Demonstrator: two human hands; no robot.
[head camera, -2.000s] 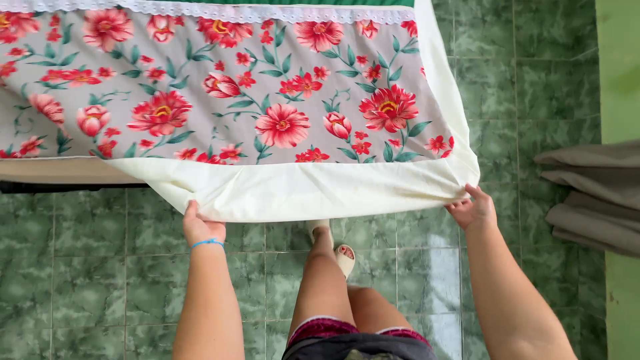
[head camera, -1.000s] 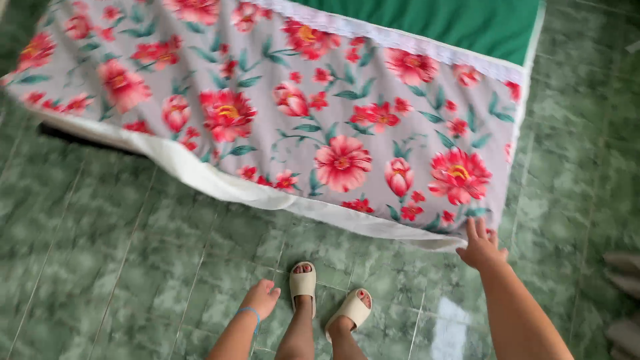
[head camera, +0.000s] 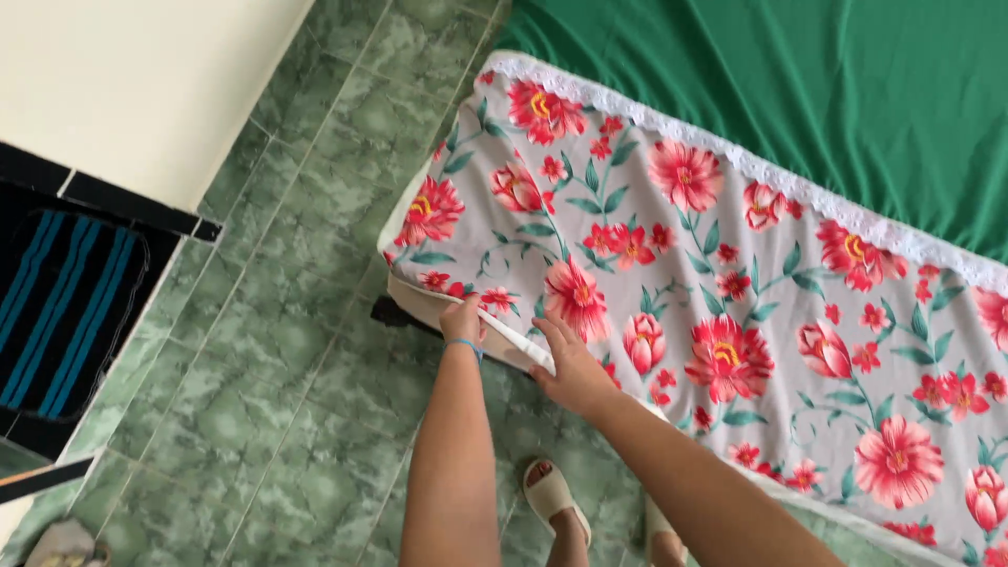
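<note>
A grey bed sheet with red flowers (head camera: 669, 260) covers the end of a mattress, and white lace trim (head camera: 709, 150) divides it from green fabric (head camera: 787, 87). My left hand (head camera: 463, 321), with a blue band at the wrist, grips the sheet's white edge near the mattress corner; its fingertips are partly hidden. My right hand (head camera: 571, 368) lies just to the right, fingers spread on the floral cloth and thumb by the white edge. Between and below the hands, the pale side of the mattress (head camera: 504, 346) shows under the cloth.
Green tiled floor (head camera: 315, 236) runs around the bed. A dark bed-frame corner (head camera: 390, 313) juts out below the mattress. At the left are a cream wall (head camera: 134, 71) and a black mat with blue stripes (head camera: 67, 315). My feet in beige slippers (head camera: 554, 492) stand near the bed.
The view has swung left to another bed corner. My left hand, off the cloth one second ago, now grips its edge. My right hand has left the corner at the right and is beside my left.
</note>
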